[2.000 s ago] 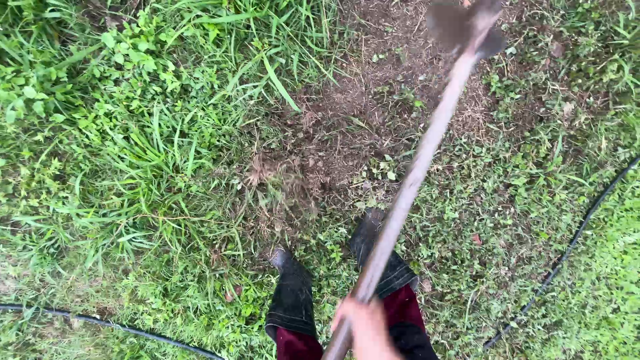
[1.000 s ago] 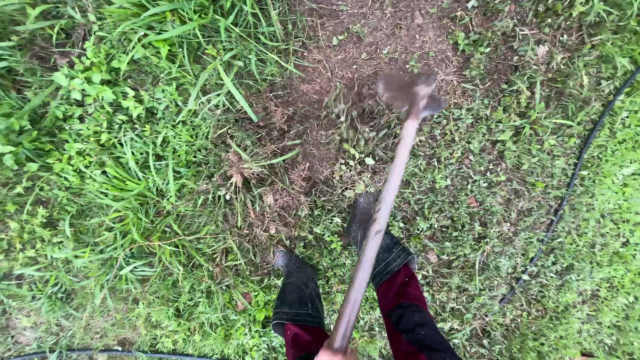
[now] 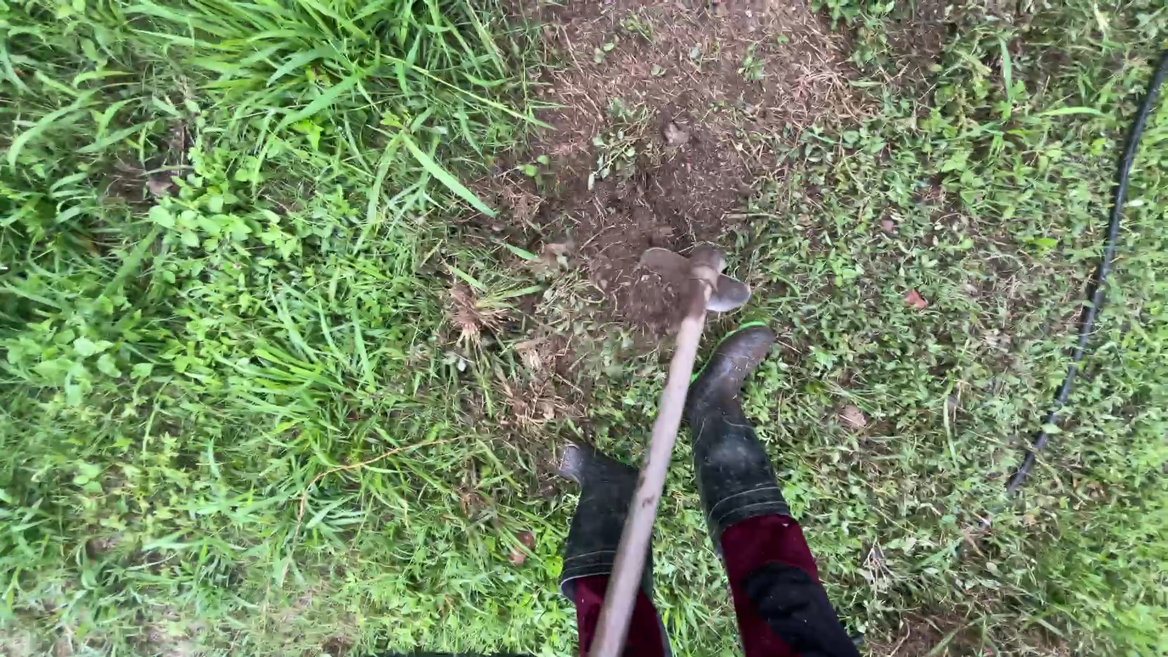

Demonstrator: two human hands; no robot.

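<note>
A long wooden handle [image 3: 659, 456] runs up from the bottom edge, between and over my boots, to a worn metal hoe head [image 3: 707, 274]. The head rests low at the loosened brown soil [image 3: 639, 219], just above the toe of my right rubber boot [image 3: 730, 429]. My left boot [image 3: 598, 511] stands farther back, partly behind the handle. Neither of my hands shows; the handle's lower end is cut off by the frame. A pulled-up grass clump with pale roots [image 3: 467, 315] lies left of the head.
Tall green grass [image 3: 319, 73] and leafy weeds cover the left side. Low weeds grow on the right, where a black hose [image 3: 1095, 283] curves along the ground. A small reddish leaf [image 3: 914, 299] lies between boot and hose.
The hoe head has come down from the upper right to the soil near my boots. My hand on the handle has left the view. My right boot has moved forward.
</note>
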